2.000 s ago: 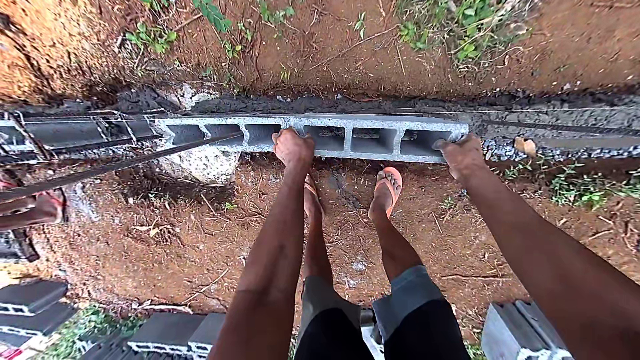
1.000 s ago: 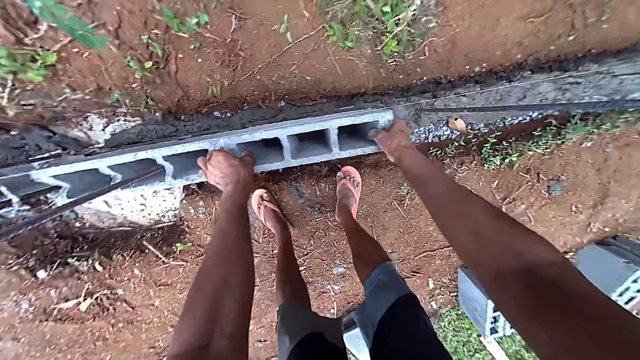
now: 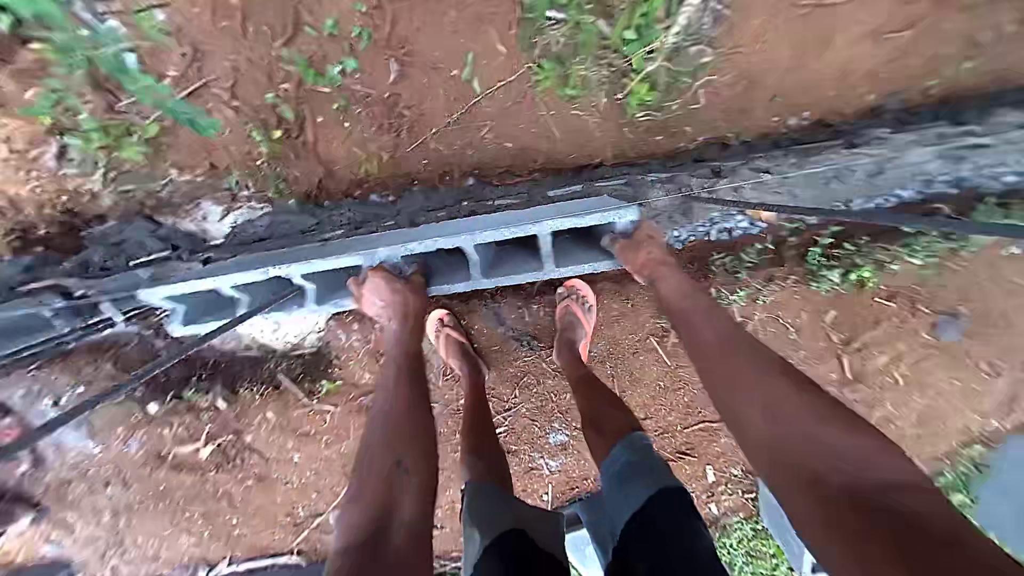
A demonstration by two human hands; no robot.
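Note:
A hollow concrete block [image 3: 512, 258] lies in a row with other hollow blocks [image 3: 200, 306] running off to the left, their cavities facing up. My left hand [image 3: 390, 298] grips the left end of this block, where it meets its neighbour, with the fingers over the web. My right hand [image 3: 640, 250] holds the block's right end, fingertips on the end face. A thin string line [image 3: 720, 189] stretches along the far side of the row and over the block's far edge.
Wet grey mortar [image 3: 144, 244] lines the row's far side. Gravel [image 3: 716, 227] lies right of my right hand. A dark bar [image 3: 160, 364] slants across the left blocks; another [image 3: 864, 214] runs right. My sandalled feet [image 3: 578, 316] stand close by. More blocks [image 3: 1000, 488] lie at lower right.
Both hands keep their hold on the block's two ends, with no plain shift of the block in the row. The view has swung and tilted.

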